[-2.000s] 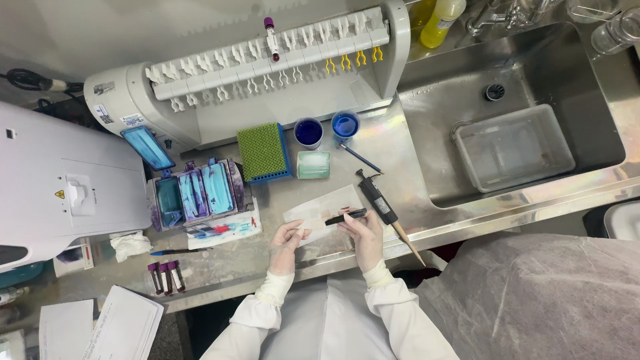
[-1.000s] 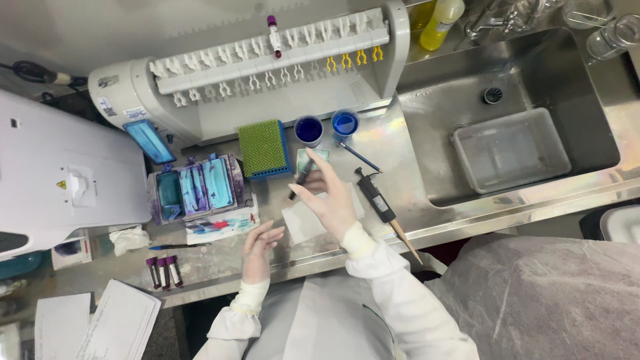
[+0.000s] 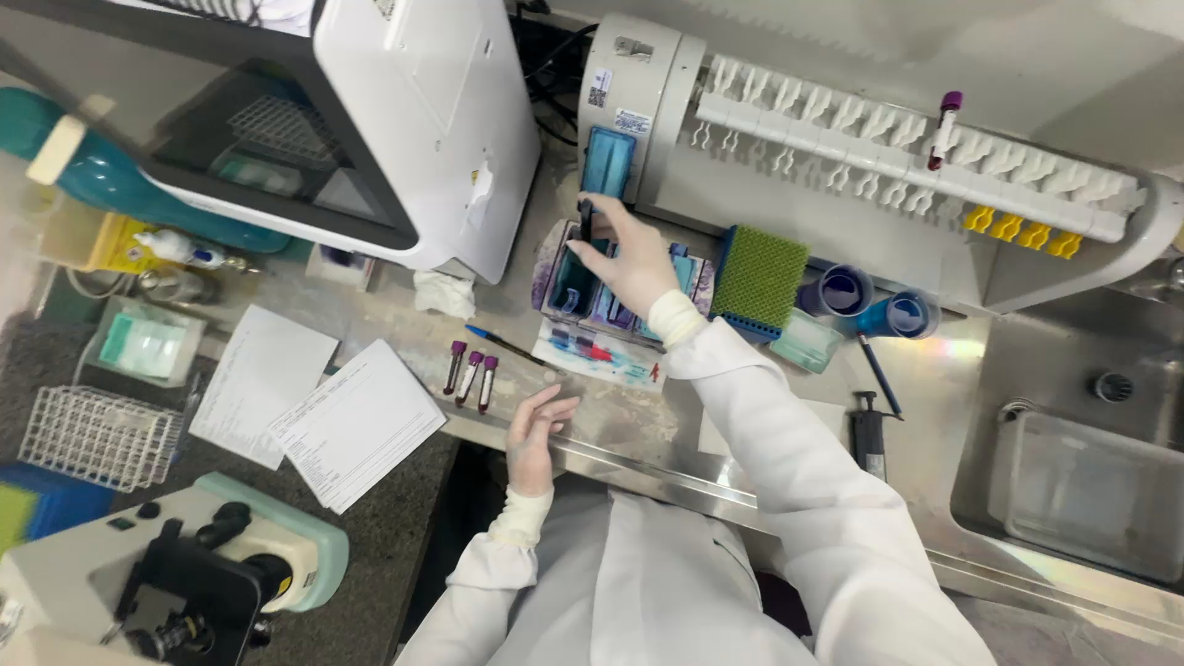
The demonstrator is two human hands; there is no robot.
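Note:
My right hand, gloved, pinches a small dark object between thumb and fingers, above the left compartment of the stained staining-jar rack. What the object is, I cannot tell. A blue lid stands upright behind it. My left hand, also gloved, rests empty with its fingers apart near the bench edge. Left of it lie several purple-capped blood tubes and a blue pen. Stained paper with a red-and-blue marker lies in front of the rack.
Behind stands a tube rotator holding one capped tube. To the right are a green-and-blue rack, two cups of blue liquid, a pipette and a sink with a tub. Printed sheets and a microscope are at left.
My right hand has moved left from near the cups to over the staining rack, still pinching the dark object. The view has swung to the left.

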